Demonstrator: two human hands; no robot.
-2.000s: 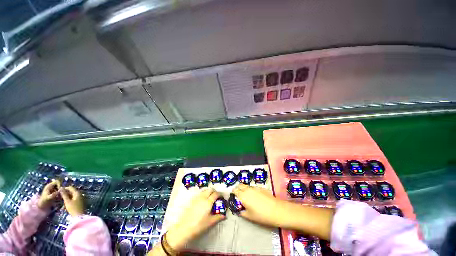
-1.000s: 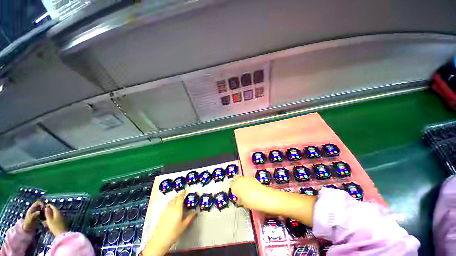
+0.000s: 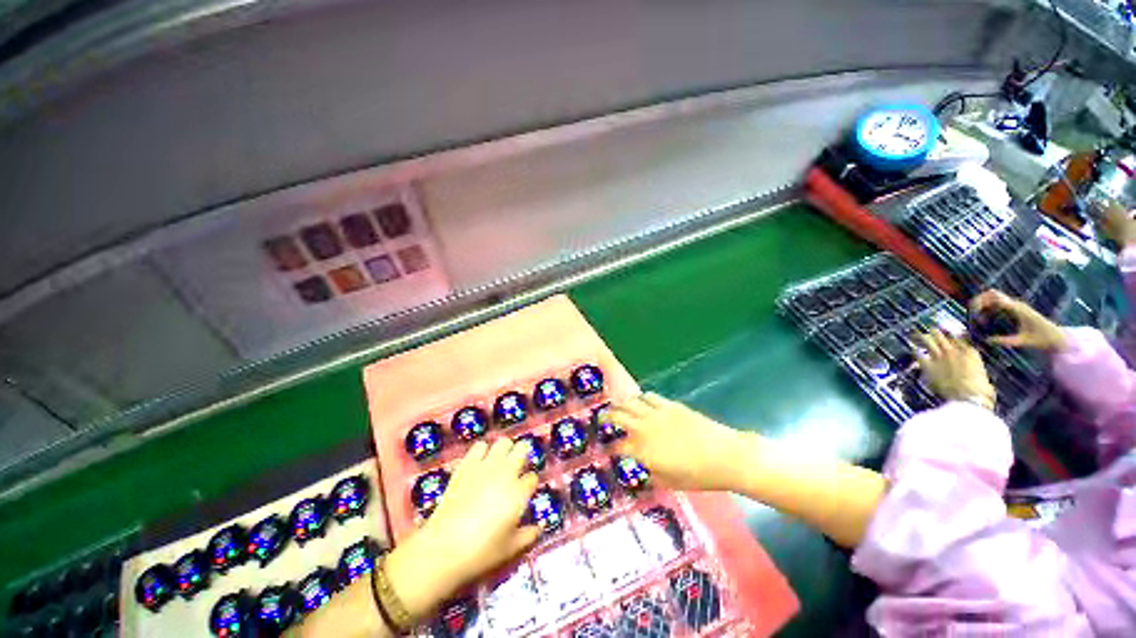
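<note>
A clear blister tray [image 3: 561, 567] lies on a salmon-red sheet [image 3: 480, 343] and holds rows of round black watch units [image 3: 511, 408] with lit screens. My left hand [image 3: 480, 505] is over the left part of the tray, its fingertips at a watch in the second row. My right hand [image 3: 673, 439] reaches in from the right, fingertips over the right-end watch of that row. The fingers partly hide these watches, so a grip cannot be made out. Lower pockets show bright glare and a crosshatched pattern. Two rows of lit watches lie on a cardboard sheet [image 3: 181, 530] at left.
Another worker's hands [image 3: 957, 364] in pink sleeves work at a neighbouring tray [image 3: 860, 312] at right. A blue round clock [image 3: 896, 135] stands behind it by a red object [image 3: 878, 237]. A printed sheet [image 3: 336, 256] is on the back wall. Dark trays [image 3: 75, 580] lie at far left.
The view has turned right. Both my hands have moved from the watches on the cardboard to the tray on the salmon sheet. The cardboard's second watch row now stands without my hands on it.
</note>
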